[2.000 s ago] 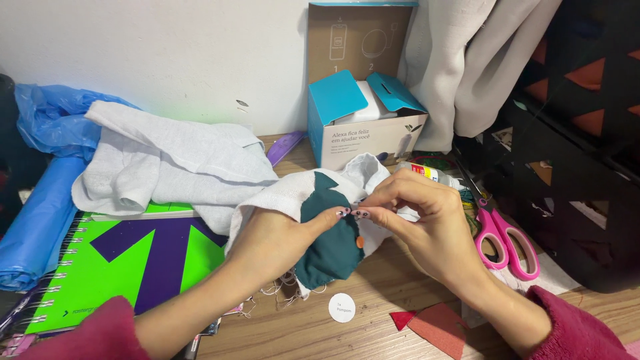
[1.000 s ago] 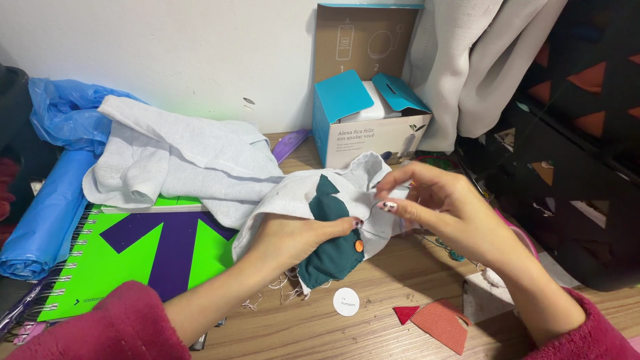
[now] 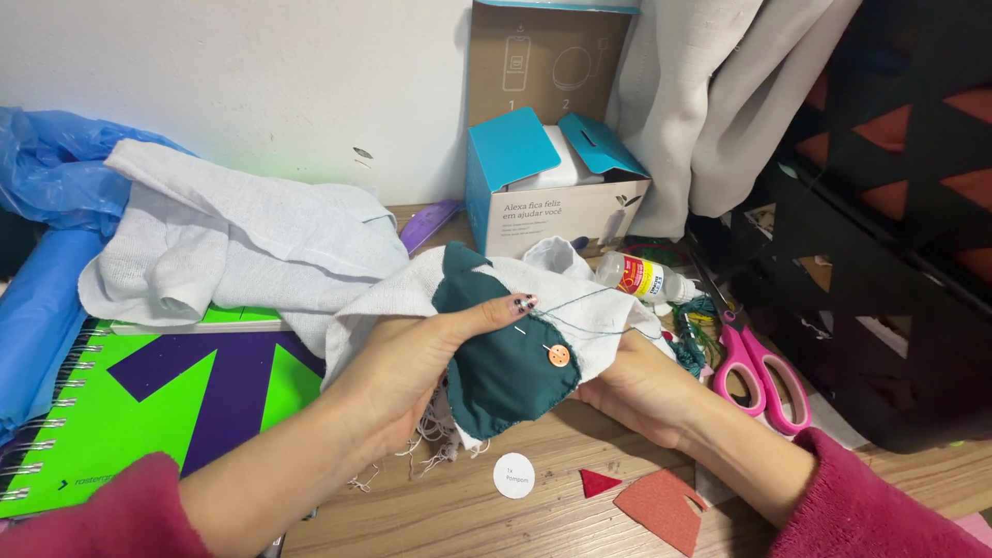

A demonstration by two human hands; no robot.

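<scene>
A light grey woven cloth [image 3: 364, 310] with frayed threads lies across both hands. Stitched on it is a dark green fabric shape [image 3: 504, 387], which bears an orange button [image 3: 558, 356] and a pin or needle beside the button. My left hand [image 3: 418, 356] grips the cloth, thumb on top of the green fabric and fingers beneath. My right hand [image 3: 643, 387] is under the cloth's right side, its fingers mostly hidden; the cloth rests against it. Dark green thread [image 3: 577, 301] runs from near my left thumb over the grey cloth towards the right.
Pink-handled scissors [image 3: 763, 380], a glue bottle [image 3: 643, 277] and green embroidery thread [image 3: 688, 341] lie at right, beside a black crate [image 3: 891, 310]. An open box [image 3: 558, 209] stands behind. A green spiral notebook [image 3: 170, 418] is at left. Felt scraps [image 3: 663, 511] and a round paper label [image 3: 514, 475] lie in front.
My right hand, which was above the cloth with fingers pinched near the green fabric, has moved down and under the cloth's right side. My left hand still holds the cloth.
</scene>
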